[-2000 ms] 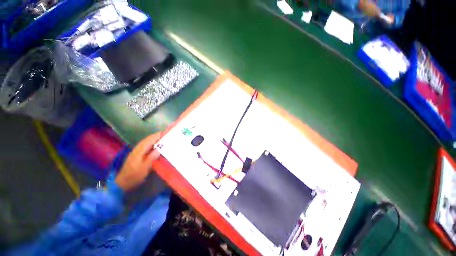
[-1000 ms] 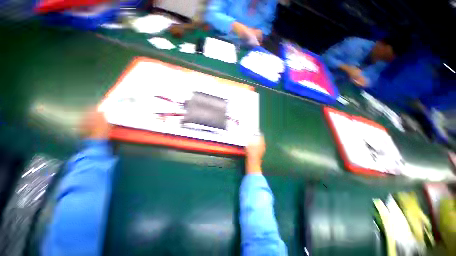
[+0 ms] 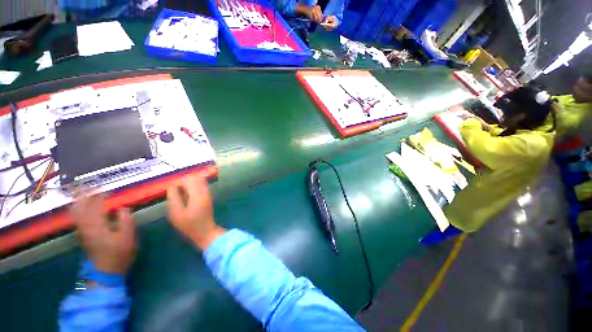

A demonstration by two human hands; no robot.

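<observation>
The white panel back (image 3: 185, 113) lies on its orange-red pallet (image 3: 152, 187) at the left, cut off by the picture's edge. A black cover plate (image 3: 100, 144) lies on the panel, with thin wires at its left. My left hand (image 3: 104, 230), blurred, is at the pallet's near edge below the cover plate. My right hand (image 3: 193, 209) is at the same edge, near the panel's right corner, fingertips at the pallet. Whether either hand grips the pallet cannot be told.
An electric screwdriver (image 3: 321, 206) with a black cord lies on the green bench. Another panel (image 3: 354, 97) on a pallet lies beyond. Blue bins (image 3: 259, 54) stand across the line. White and yellow strips (image 3: 425, 178) lie at the right, beside a person in yellow (image 3: 500, 162). Another person's hands show at the top.
The view has swung right and come closer. The panel now fills the left side, and both my hands are on its near side instead of at its two ends.
</observation>
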